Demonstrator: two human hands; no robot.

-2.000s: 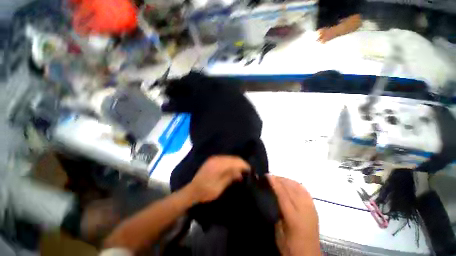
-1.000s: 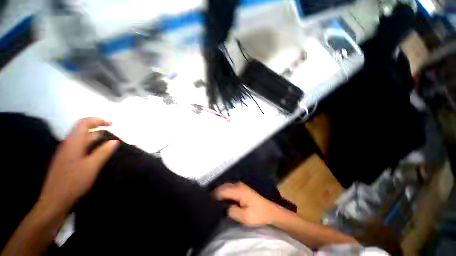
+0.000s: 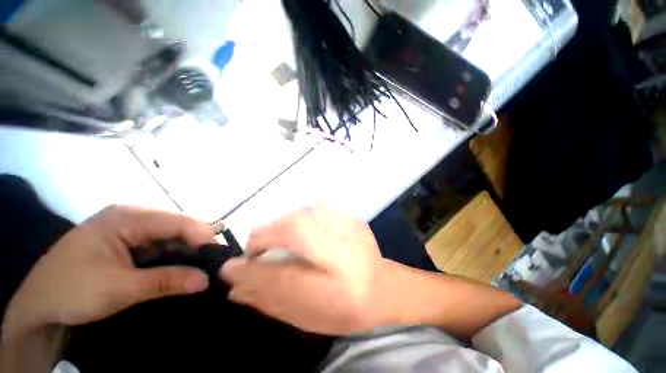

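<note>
A black garment piece lies across my lap and the table's front edge. My left hand grips a bunched edge of it between thumb and fingers. My right hand pinches the same edge just to the right, its fingertips close to the left thumb. A short dark end sticks up between the hands; I cannot tell if it is a cord. The presser foot and needle area is blurred, beyond the hands at the upper left.
A black cord bundle hangs at the top centre, over pinkish snips. A smartphone with a white cable lies at the table's right edge. A wooden stool and a large black cloth pile are at the right.
The hands, apart on the cloth a second ago, have come together at its edge. The left hand now grips the cloth. The view has shifted closer to the table and machine.
</note>
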